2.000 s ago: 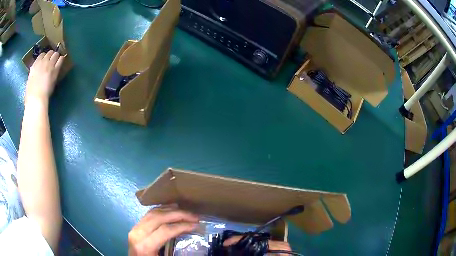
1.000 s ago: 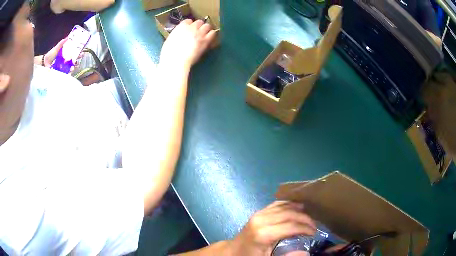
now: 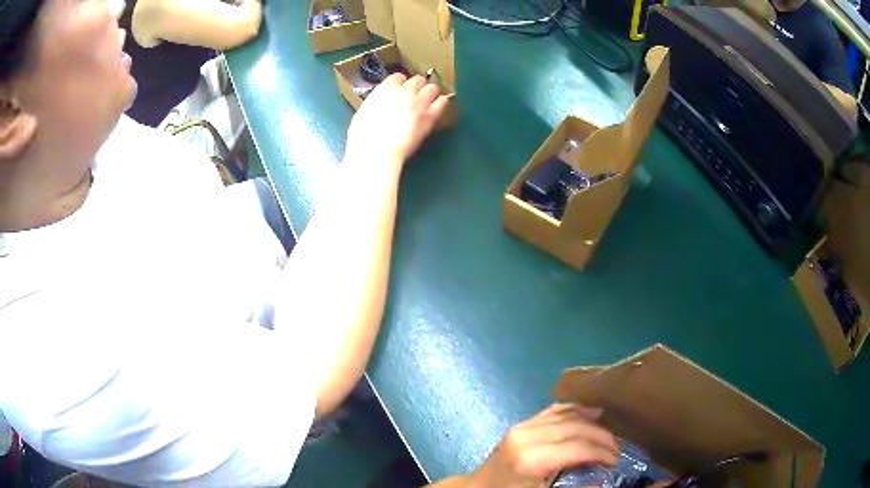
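Observation:
A small brown mailer box [image 3: 706, 405] stands at the bottom right with its lid raised, its lower part cut off by the picture's edge. My left hand [image 3: 553, 446] is at the box's left end, fingers bent over a shiny clear plastic bag [image 3: 625, 465]; whether it grips the bag or the box is hidden. A black cable [image 3: 711, 469] lies beside the bag, its thin end against the lid. My right hand is not distinguishable at the bottom edge.
A neighbouring open box [image 3: 542, 224] holds a black adapter. A large black device [image 3: 739, 124] stands at the far right, with another filled box [image 3: 830, 310] below it. At left, a seated person in white [image 3: 172, 315] reaches into a farther box [image 3: 358, 71].
The view has swung left, so the seated person shows and the boxes sit further right. My left hand stays at the box's left end; my right hand has dropped from view.

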